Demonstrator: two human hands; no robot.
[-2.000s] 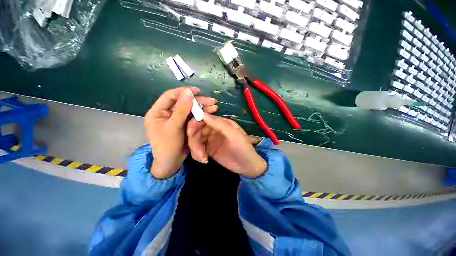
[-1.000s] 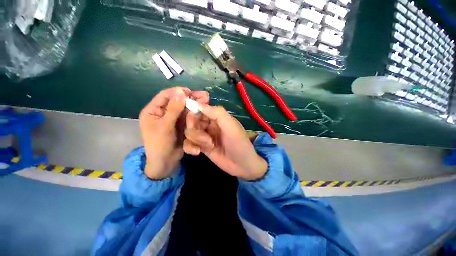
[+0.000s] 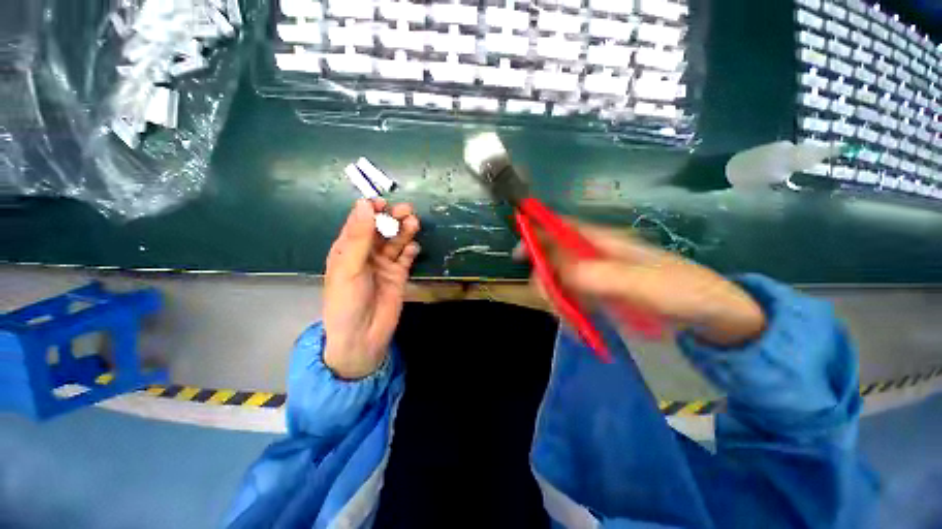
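My left hand (image 3: pixel 364 294) pinches a small white plastic piece (image 3: pixel 387 225) between thumb and fingers above the bench's front edge. My right hand (image 3: pixel 630 279) is around the red-handled pliers (image 3: pixel 550 258) and blurred. The pliers' head, with a pale pad (image 3: pixel 484 154), points up and left. Two white strips (image 3: pixel 372 177) lie side by side on the green bench just beyond my left fingertips.
A clear bag of white parts (image 3: pixel 170 93) lies at the left. Trays with rows of white parts stand at the back (image 3: pixel 485 74) and right (image 3: pixel 873 98). A glue bottle (image 3: pixel 766 166) lies right, thin strands (image 3: pixel 666 229) nearer. A blue stool (image 3: pixel 77 346) is lower left.
My right hand has left the small white piece, moved right and taken hold of the pliers, which were lying on the bench. My left hand keeps the piece.
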